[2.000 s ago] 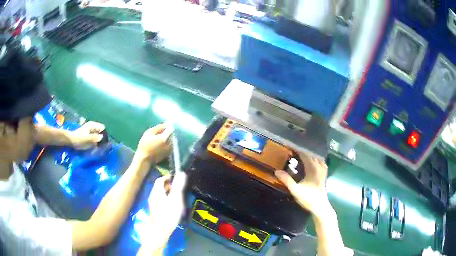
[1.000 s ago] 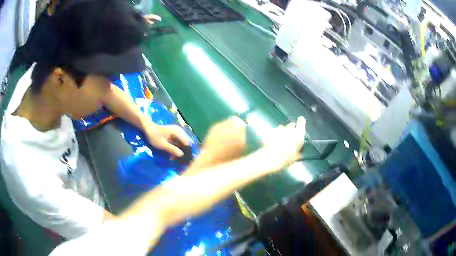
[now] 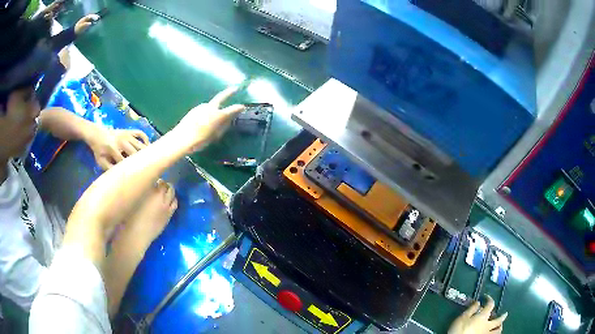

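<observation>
My left hand (image 3: 212, 124) is over the green belt with thumb and forefinger apart. A thin open phone frame (image 3: 268, 134) lies beside its fingertips; whether they touch is unclear. My right hand (image 3: 479, 319), cut off by the bottom edge, has spread fingers at the lower end of two phone frames (image 3: 464, 264) on the belt; no grip shows. A dark phone frame with a blue patch (image 3: 342, 171) sits in the orange jig (image 3: 385, 246) on the black press base (image 3: 287, 209). The silver platen (image 3: 391, 153) is raised above it.
The blue press guard (image 3: 424, 81) and control box (image 3: 535, 215) stand right. The button panel (image 3: 289, 301) is in front. A neighbour's hands (image 3: 117, 147) are near the blue sheet (image 3: 196, 261). Other frames lie on the belt (image 3: 176, 98).
The view has swung back right to the press. My left hand no longer clearly holds the dark frame; a frame lies on the belt beside it. My right hand has come into view bottom right.
</observation>
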